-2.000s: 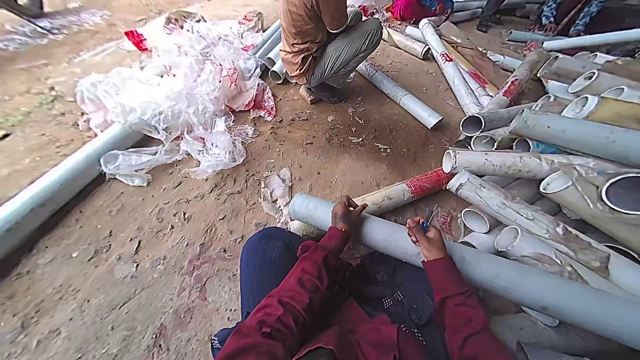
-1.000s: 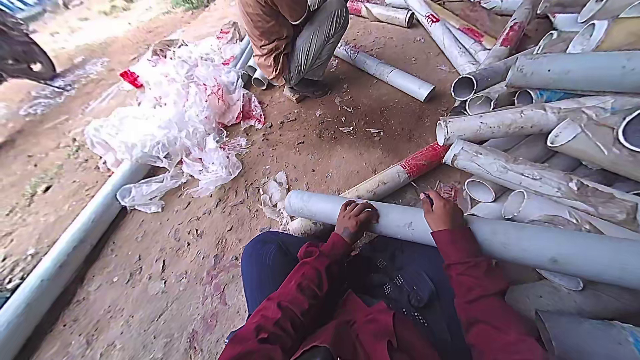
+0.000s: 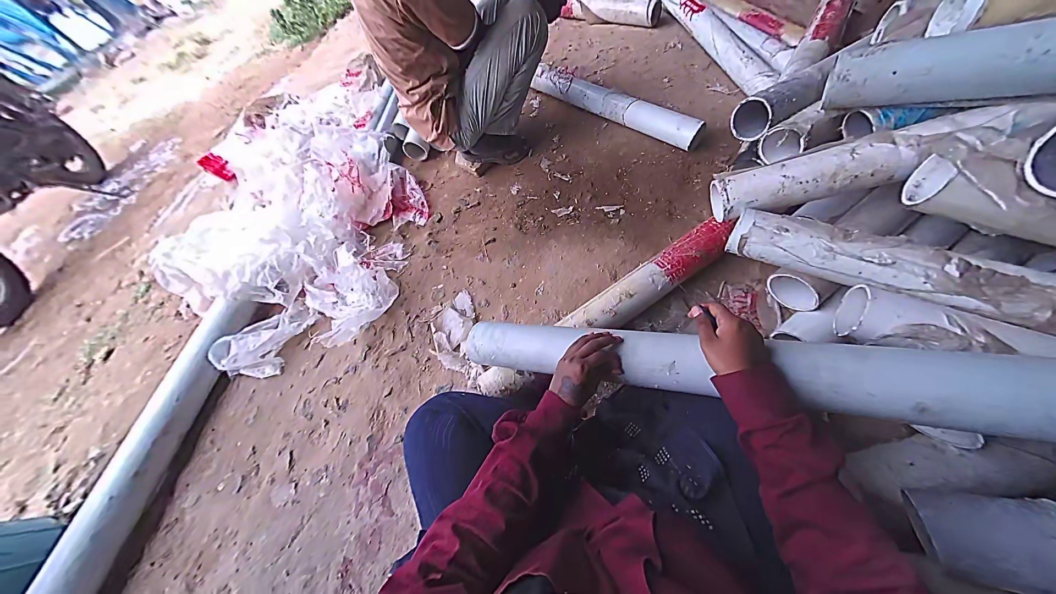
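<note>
A long pale grey plastic pipe (image 3: 874, 381) lies across my lap, its left end above my knee and its right end beyond the view. My left hand (image 3: 586, 365) rests over the pipe near that left end, fingers curled on its surface. Farther right, my right hand (image 3: 729, 338) is closed around a small dark-handled tool (image 3: 706, 317), of which only a little shows; its kind I cannot tell. That hand lies against the top of the pipe. Behind the pipe, a dirty pipe with a red wrapped end (image 3: 652, 272) lies on the ground.
Many pipes, some in torn plastic film (image 3: 899, 260), are piled at the right. A heap of white and red plastic film (image 3: 289, 223) lies at the left, by a long grey pipe (image 3: 157, 437). A person (image 3: 462, 74) squats ahead near another pipe (image 3: 627, 109).
My right hand with the small tool has shifted along the pipe since two seconds ago. The view has turned somewhat toward the left. The squatting person now bends lower.
</note>
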